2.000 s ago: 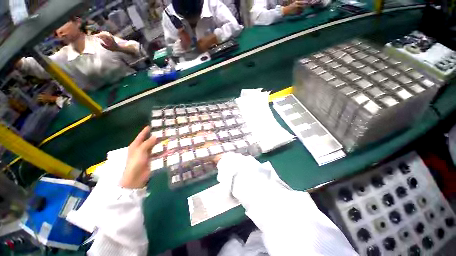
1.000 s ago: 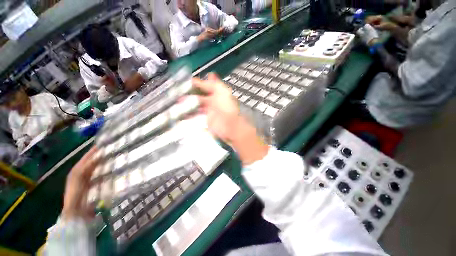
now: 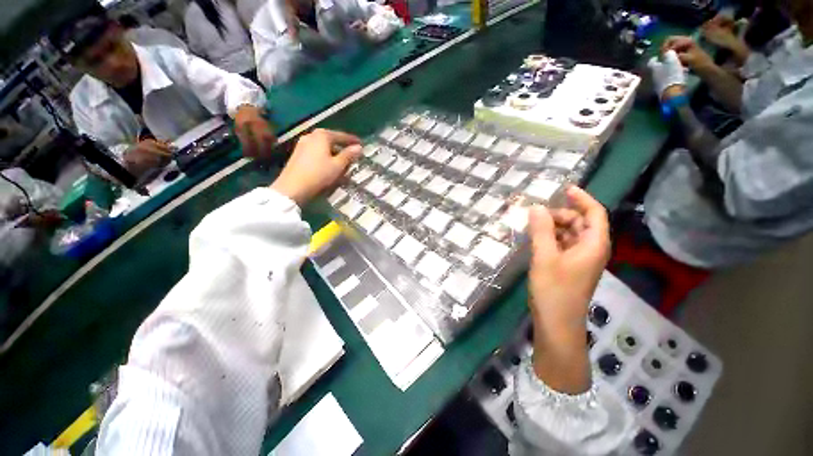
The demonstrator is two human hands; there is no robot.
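A clear blister tray [image 3: 437,191] with rows of white square parts lies over the tray stack [image 3: 406,280], roughly aligned with it. My left hand [image 3: 316,165] is at the tray's far left corner, fingertips on its edge. My right hand [image 3: 570,254] is at the right edge, fingers curled against it. The fingertips are partly blurred. Whether the tray rests fully on the stack is hard to see.
A white strip with grey rectangles [image 3: 379,316] lies left of the stack. White papers [image 3: 307,343] lie under my left sleeve. A tray with round parts [image 3: 579,98] is behind the stack; another [image 3: 660,365] sits low at right. Workers sit across the bench and at right.
Both hands have carried the tray from the bench centre to the right, onto or just over the stack. The view has turned right. The worker across has raised their head.
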